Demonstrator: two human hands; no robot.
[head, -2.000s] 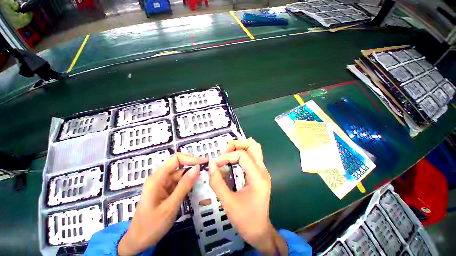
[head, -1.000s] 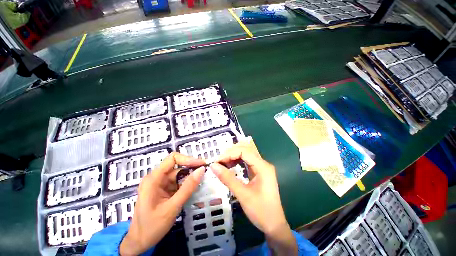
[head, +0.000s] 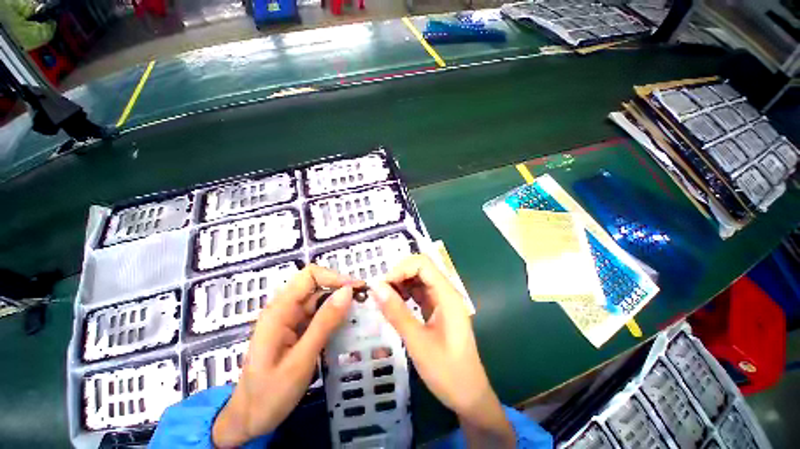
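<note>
My left hand (head: 285, 338) and my right hand (head: 434, 338) are bare and hold a silver-grey slotted phone frame (head: 368, 386) at its top end. The frame stands above the near tray, its lower end towards me. Thumbs and forefingers meet at the dark top rim; whether a small piece is between them cannot be told. The blister tray (head: 81, 302) lies under and left of my hands, with slotted frames in its compartments. One left-column compartment (head: 140, 267) holds no frame. A yellowish strip (head: 454, 276) shows at the tray's right edge.
A cream sheet (head: 557, 254) lies on a blue die-cut sheet (head: 627, 285), right of the tray. Dark blue film (head: 645, 224) lies beside them. Stacked trays (head: 728, 140) stand far right; another stack (head: 671, 399) is below the bench edge, near a red stool (head: 746, 338). A green conveyor (head: 491, 114) runs behind.
The frame has turned more upright than two seconds ago, and my fingers have shifted slightly along its top end. More of the yellowish strip shows. The tray and sheets have not moved.
</note>
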